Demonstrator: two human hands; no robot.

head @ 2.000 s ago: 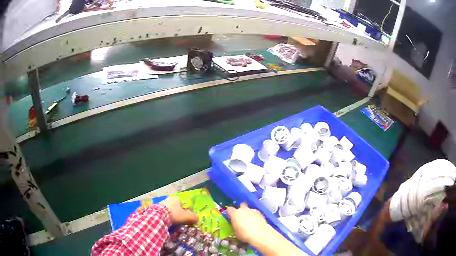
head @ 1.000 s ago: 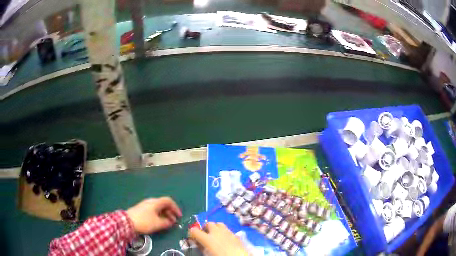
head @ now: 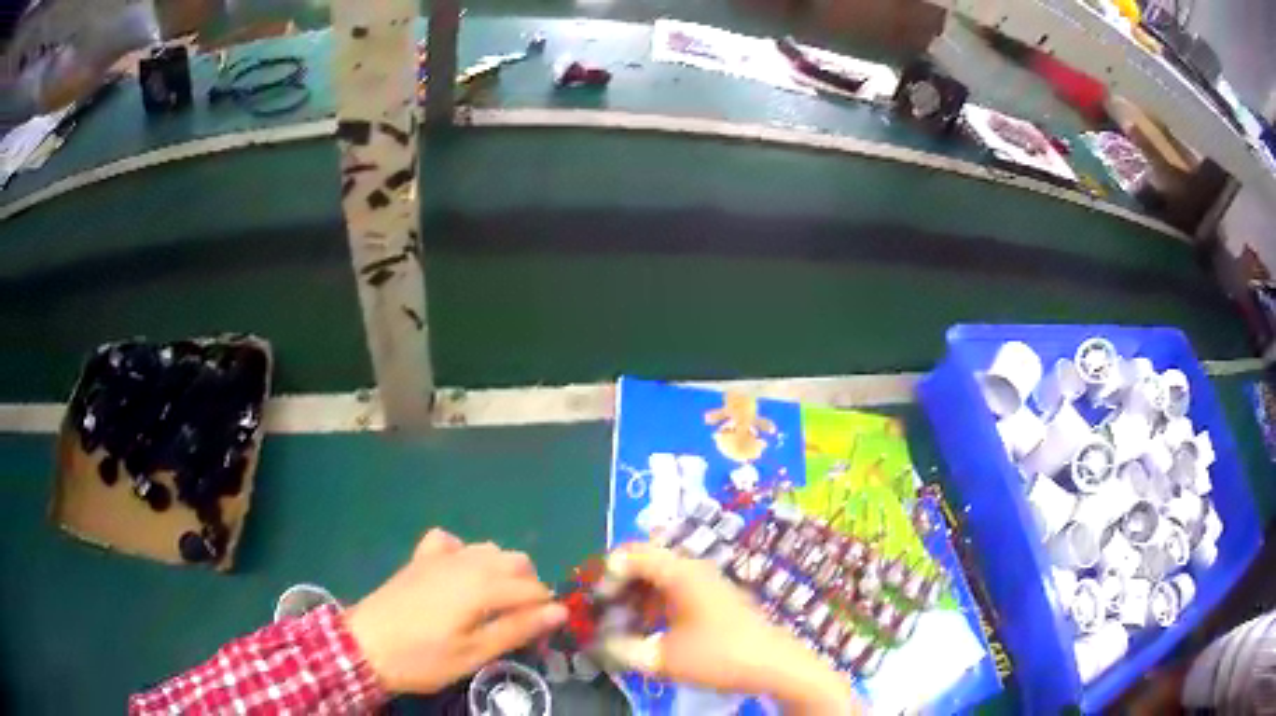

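My left hand (head: 455, 616) and my right hand (head: 721, 636) are close together at the bottom centre. My right hand's fingers and thumb close on small silver-and-dark motors (head: 627, 616), blurred, with red leads between the hands. My left fingertips reach the red leads; whether they grip them is unclear. A white motor housing (head: 509, 691) stands open end up below my left hand, and another (head: 305, 602) is partly hidden behind my left hand and sleeve. Rows of small motors (head: 826, 574) lie on a printed cardboard sheet (head: 651, 420).
A blue crate (head: 966, 462) heaped with white housings (head: 1092, 462) stands at the right. A low cardboard tray (head: 105, 515) of black parts (head: 168, 420) is at the left. A chipped white post (head: 385, 252) rises at the bench edge, before the dark green conveyor (head: 672, 266).
The view has swung left from the crate. Both hands have left the motor rows' near edge; since a second ago they have come together around motors with red leads.
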